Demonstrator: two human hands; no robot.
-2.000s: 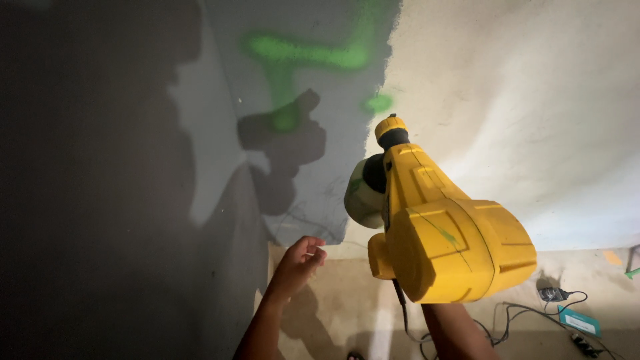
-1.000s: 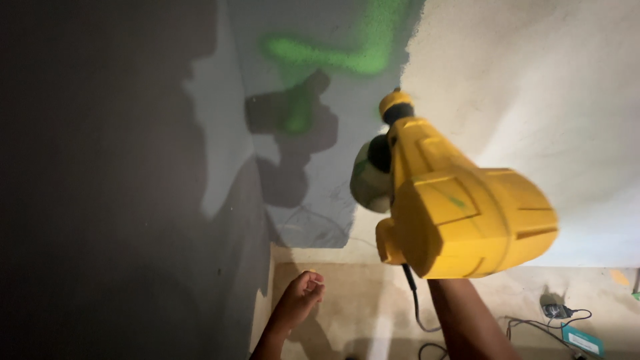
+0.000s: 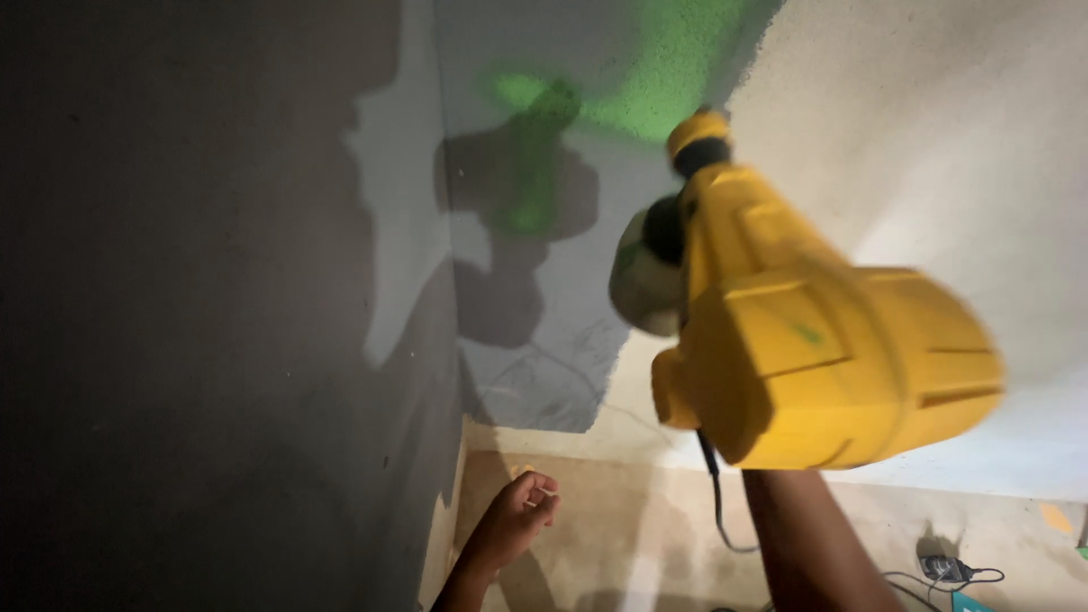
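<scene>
A yellow electric paint sprayer [image 3: 816, 340] fills the right of the view, its nozzle pointing up toward the corner wall. Its paint cup [image 3: 648, 276] hangs at the left side under a black collar. My right hand is hidden behind the sprayer's body; only the forearm shows below it, and the sprayer is held up from there. Green paint [image 3: 663, 93] lies on the grey painted part of the wall [image 3: 561, 382], beside bare pale wall. My left hand [image 3: 518, 518] hangs low at the center left, fingers loosely curled, with nothing seen in it.
A dark grey wall [image 3: 212, 340] stands close on the left and meets the green-marked wall at a corner. A black cord [image 3: 721, 510] drops from the sprayer. On the floor at lower right lie a black adapter [image 3: 943, 569] with cables and a teal object [image 3: 967, 602].
The green stroke on the grey wall is broader than before. The sprayer has stayed raised in front of the wall. My left hand sits lower in view than two seconds ago.
</scene>
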